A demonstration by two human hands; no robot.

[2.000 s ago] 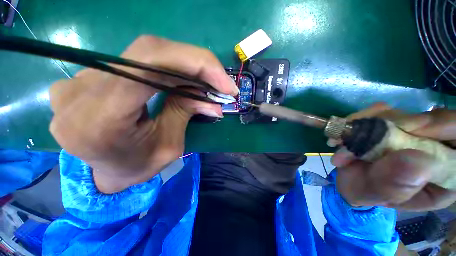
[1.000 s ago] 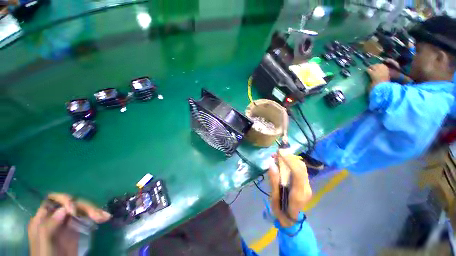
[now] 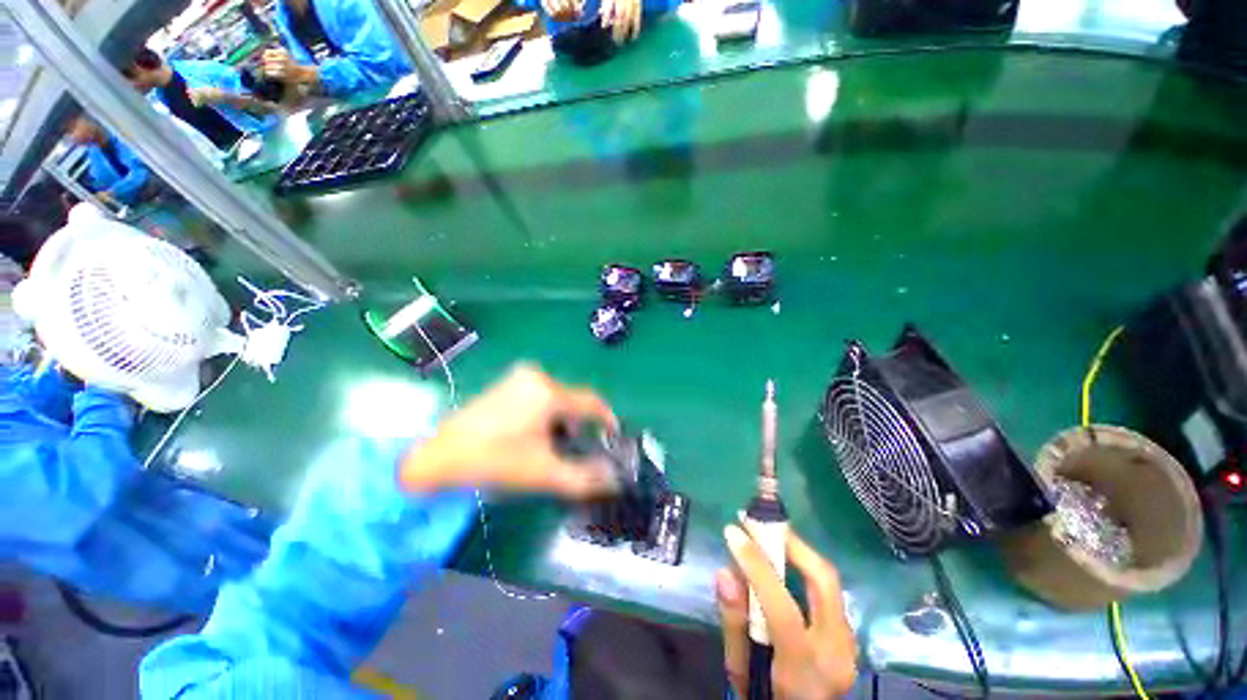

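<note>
My left hand is blurred above the black fixture, with its fingers closed around a dark item. Blur hides whether this is the device housing or a tool. A small pale piece, likely the battery, shows just right of those fingers. My right hand holds the soldering iron by its pale handle. The iron points up and away from me, its tip clear of the fixture.
Several small black devices lie behind the fixture. The fume fan and tan cleaning tub stand right. A green-edged solder spool, white desk fan and black tray are left. Other workers sit beyond.
My view has swung from the tub on the right back left over the bench. The iron has left the tub. My left hand has moved from the fixture's left to above it.
</note>
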